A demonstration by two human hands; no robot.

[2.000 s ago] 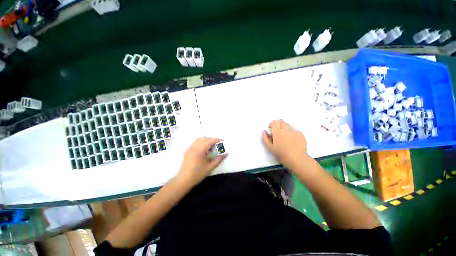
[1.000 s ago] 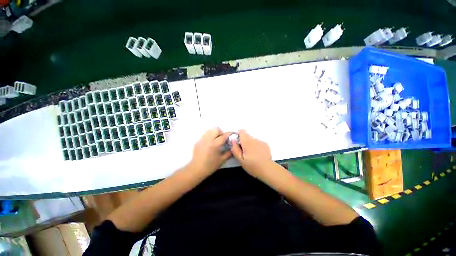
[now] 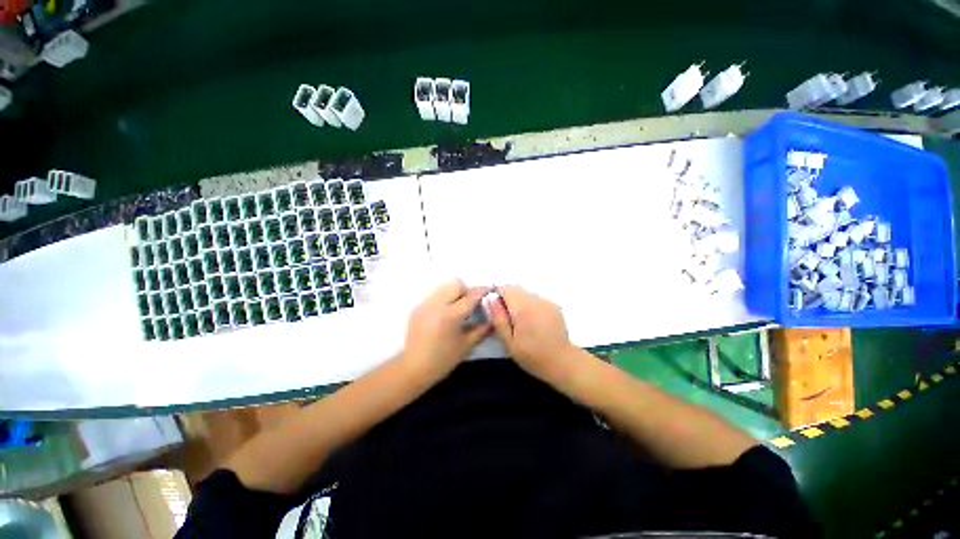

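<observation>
My left hand (image 3: 440,331) and my right hand (image 3: 533,328) meet over the front edge of the white work sheet (image 3: 558,232). My left hand holds a small white charger housing (image 3: 481,314), mostly hidden by the fingers. My right fingers press at its top on a small white piece, barely visible between them. Charger housings (image 3: 247,253) stand in tight rows on the left of the sheet, dark open ends up. Loose small white inserts (image 3: 703,221) lie on the sheet at the right.
A blue bin (image 3: 766,226) with many small white parts stands at the right. Beyond the sheet, a green conveyor belt (image 3: 547,53) carries white units in small groups. An orange-yellow box (image 3: 816,379) stands below the bin. Cartons (image 3: 132,505) are at lower left.
From two seconds ago, my right hand has moved left to meet my left hand at the housing. Since one second ago, both hands stay together. The belt units have shifted slightly right in view.
</observation>
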